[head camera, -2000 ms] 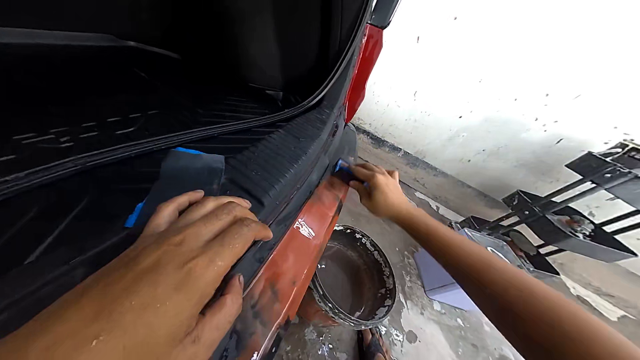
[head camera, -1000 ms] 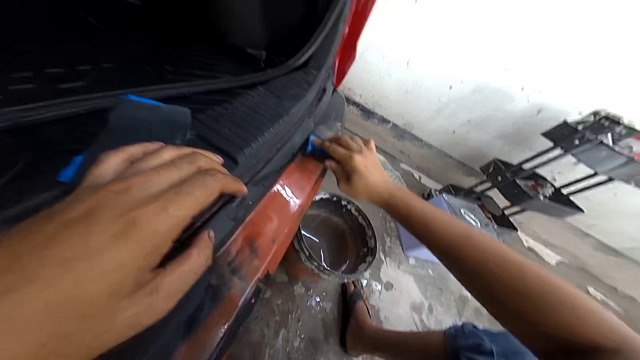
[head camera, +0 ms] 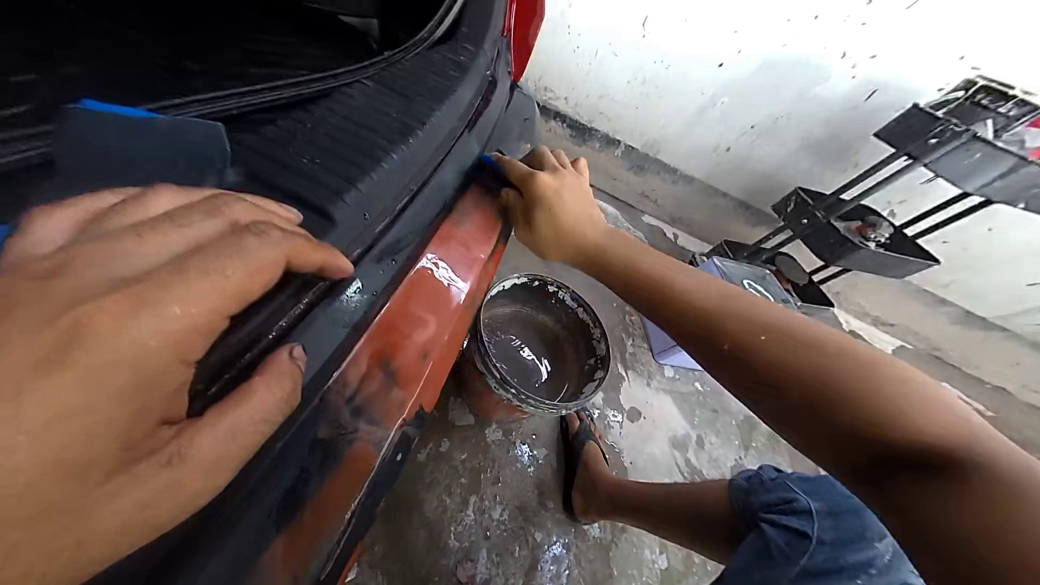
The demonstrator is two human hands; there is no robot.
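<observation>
A car's rear bumper, partly orange-red and wet, partly dark grey, runs diagonally below the open boot. My right hand presses a small blue-and-black piece, perhaps a sanding pad, on the bumper's far end; the fingers hide most of it. My left hand rests over the black edge of the boot sill, its thumb toward the bumper and its fingers spread a little. Just beyond those fingers lies a dark grey sheet with a blue edge, on the ribbed sill trim; whether the hand touches it is unclear.
A round bucket of murky liquid stands on the stained floor beside the bumper. Near it are my sandalled foot, a purple-sided box and a black metal rack with trays. A white wall rises behind.
The view has shifted, and my leg and foot now show beside the bucket. Both hands remain at about the same places on the car.
</observation>
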